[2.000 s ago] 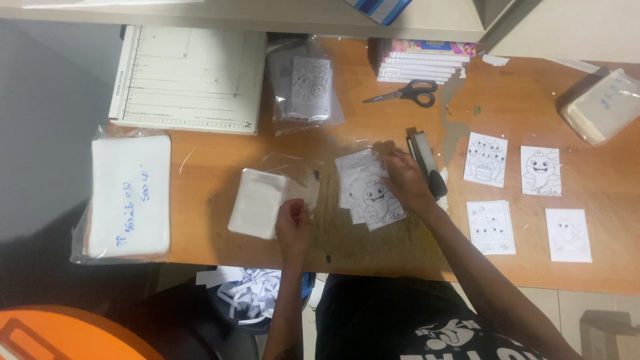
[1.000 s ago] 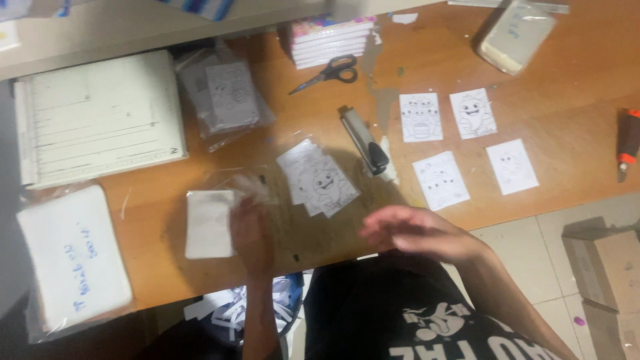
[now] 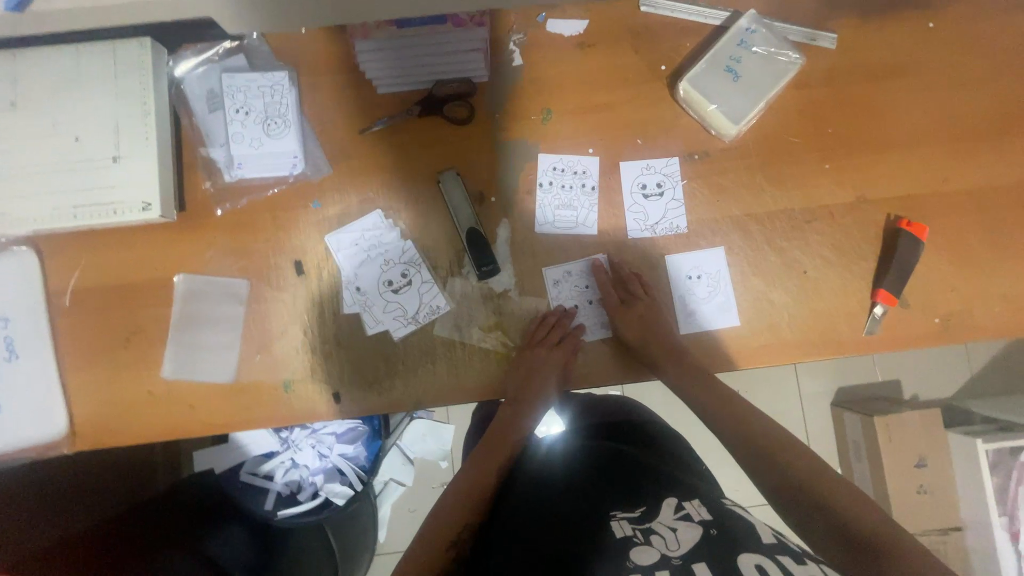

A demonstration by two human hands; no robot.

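Note:
Both my hands rest on a small stack of printed cartoon sheets (image 3: pixel 570 282) near the table's front edge. My left hand (image 3: pixel 550 344) touches its lower left part, while my right hand (image 3: pixel 632 308) lies along its right side, fingers pointing up. Around it lie a sheet with several shark figures (image 3: pixel 567 194), a single shark sheet (image 3: pixel 654 197) and a fainter sheet (image 3: pixel 703 290). Left of my hands, a fanned pile of printed sheets (image 3: pixel 400 288) lies beside a black stapler (image 3: pixel 470 226). Farther left is a stack of clear plastic sleeves (image 3: pixel 206 328).
Scissors (image 3: pixel 432 106) lie below stacked booklets (image 3: pixel 424 60). A utility knife (image 3: pixel 896 272) has its blade showing at right. A wrapped pack (image 3: pixel 740 76) overlaps a metal ruler (image 3: pixel 816 37). A paper trimmer (image 3: pixel 80 136) and bagged prints (image 3: pixel 264 124) stand left. A bin (image 3: pixel 304 472) holds paper strips.
My hands have moved right, from near the plastic sleeves and the fanned pile, onto the lower left sheet of the group of prints. The view has shifted and come closer.

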